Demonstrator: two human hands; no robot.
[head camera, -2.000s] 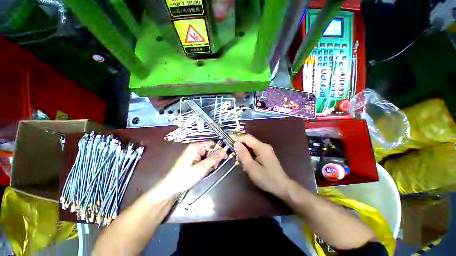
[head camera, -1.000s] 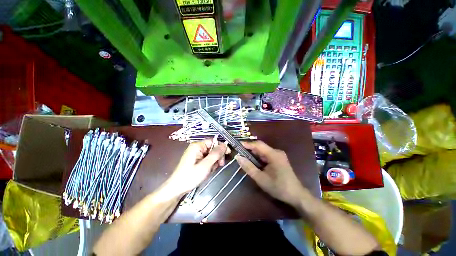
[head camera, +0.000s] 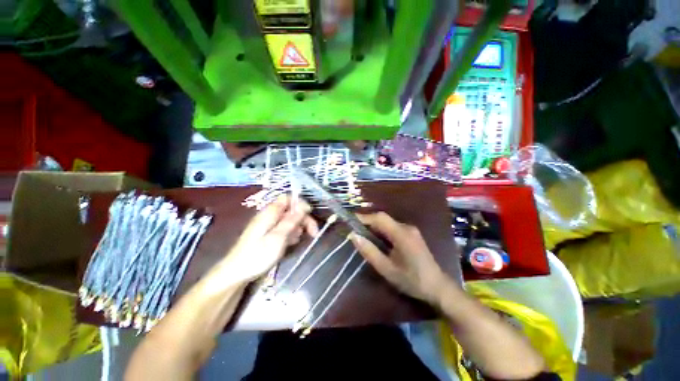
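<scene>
My right hand (head camera: 399, 249) holds the lower right end of a narrow grey holder bar (head camera: 332, 202), tilted over the dark red work board (head camera: 238, 223). Several thin pale cables (head camera: 333, 292) hang from the bar's lower edge towards the board's front edge, with gold tips at their lower ends. My left hand (head camera: 279, 231) is left of the bar, thumb and fingers pinched together around what looks like a thin pale cable; the grip is partly hidden and blurred. Moulded cables (head camera: 279, 178) lie crisscross at the press edge, behind the bar. A pile of cut cables (head camera: 145, 257) lies at left.
The green press block (head camera: 298, 111) stands over the metal bed plate (head camera: 205, 170). A patterned flat rectangle (head camera: 419, 158) lies right of the moulded cables. A red parts bin (head camera: 522, 231) is at right, an open cardboard box (head camera: 45, 223) at left.
More cables hang from the bar than two seconds ago. My left hand has moved from close beside the bar up and left, away from it. My right hand keeps hold of the bar.
</scene>
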